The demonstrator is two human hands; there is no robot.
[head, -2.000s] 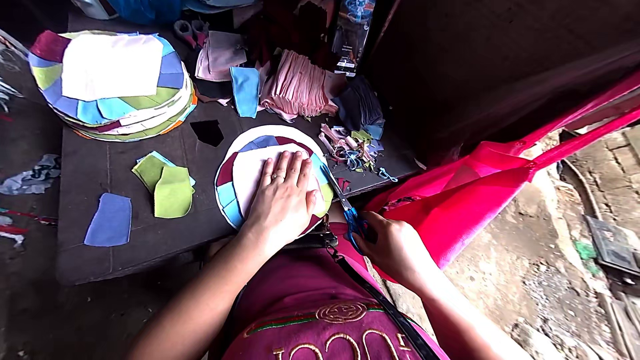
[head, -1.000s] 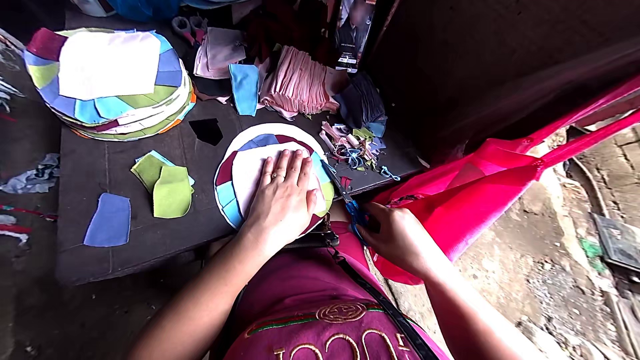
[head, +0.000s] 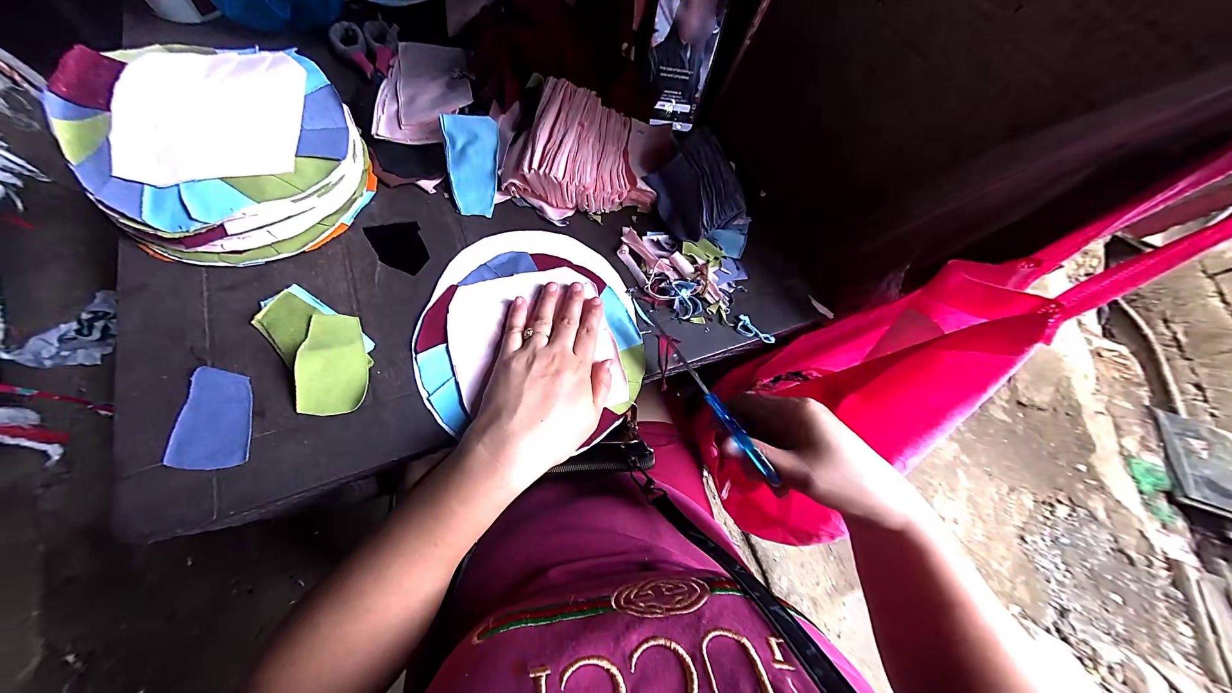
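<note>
My left hand [head: 551,371] lies flat, fingers slightly apart, on a white cloth piece [head: 472,332] over a round patchwork fabric disc [head: 438,380] at the table's front edge. A ring is on one finger. In my right hand [head: 784,438] is a pair of blue-handled scissors [head: 717,409], its blades pointing up and left along the disc's right edge. Beside the blades hangs a small dark red scrap [head: 666,351]. A heap of fabric scraps and thread [head: 685,279] sits just beyond the disc.
On the dark table [head: 279,491] lie a stack of patchwork discs [head: 327,207], green pieces [head: 332,366], a blue-violet piece [head: 210,419], a light blue piece [head: 471,164], pink stacked pieces [head: 573,149] and dark stacked pieces [head: 701,183]. A bright pink cloth [head: 895,385] hangs at right.
My right hand and the scissors have shifted slightly by the disc's right edge. My left hand stays on the white cloth.
</note>
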